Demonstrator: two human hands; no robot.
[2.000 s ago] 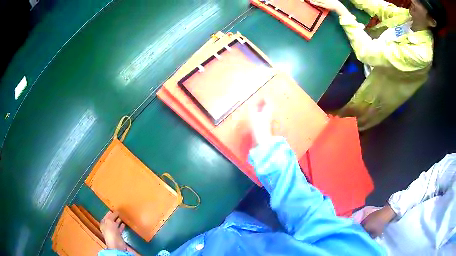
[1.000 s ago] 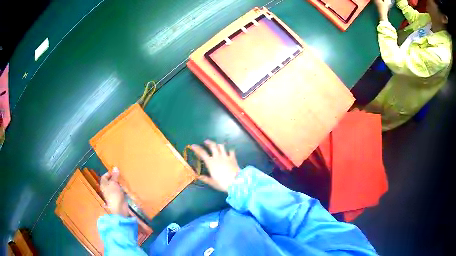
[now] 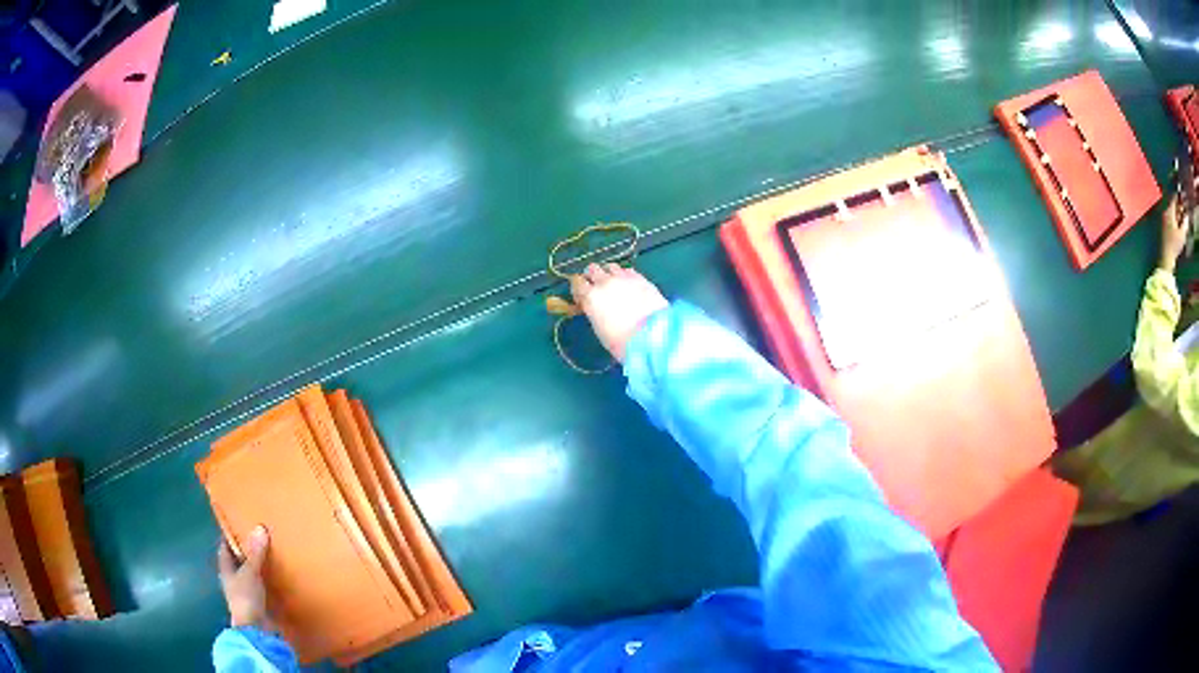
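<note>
Several small orange trays (image 3: 309, 526) lie in an uneven, fanned stack at the lower left. My left hand (image 3: 246, 579) holds the stack's left edge, with fingertips on the top tray. My right hand (image 3: 611, 305) is at the seam line of the green bench, with its fingertips on thin yellow-brown rubber bands (image 3: 594, 232). One loop spreads beyond the fingers and another lies below them, partly hidden by the hand.
Large red trays (image 3: 907, 421) with a black-bordered panel (image 3: 894, 263) lie to the right. Another red tray (image 3: 1085, 171) is farther right, near a yellow-coated person (image 3: 1137, 460). More orange trays (image 3: 53, 539) are far left. A pink sheet (image 3: 99, 118) with a clear bag is upper left.
The view has swung right. The separate orange tray no longer lies over the bands; the orange trays are together at my left hand. My right hand has reached forward onto the bands.
</note>
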